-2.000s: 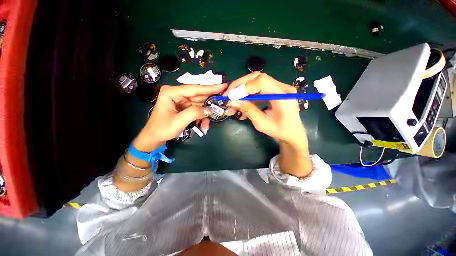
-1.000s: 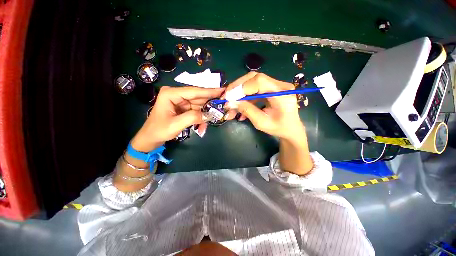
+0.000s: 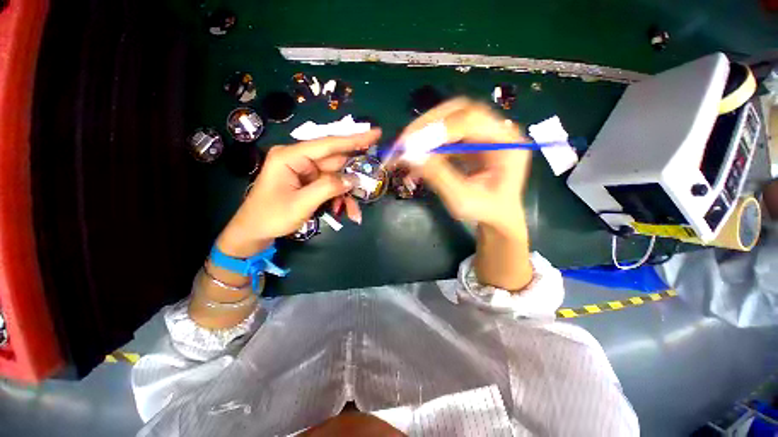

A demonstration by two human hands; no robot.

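My left hand (image 3: 294, 189) holds a round device assembly (image 3: 367, 178) between thumb and fingers, its silvery inside with a white label facing up. My right hand (image 3: 473, 166) is blurred, just right of the device, and holds a thin blue hand tool (image 3: 499, 147) that points left toward the device's upper edge. White finger covers show on my right fingertips. Whether the tool tip touches the device cannot be told. Another small part (image 3: 408, 183) lies behind and below the right fingertips.
Round assemblies (image 3: 245, 125) and dark covers (image 3: 279, 107) lie at the left. White backing scraps (image 3: 333, 129) lie behind my hands and beside the white tape dispenser (image 3: 661, 158) at the right. A pale metal strip (image 3: 461, 67) crosses the back. A red-orange tray (image 3: 26, 188) stands far left.
My right hand has lifted away from the device to the right, with the blue tool still in it. My left hand still holds the device. Parts beyond the metal strip at the far left have shifted into view.
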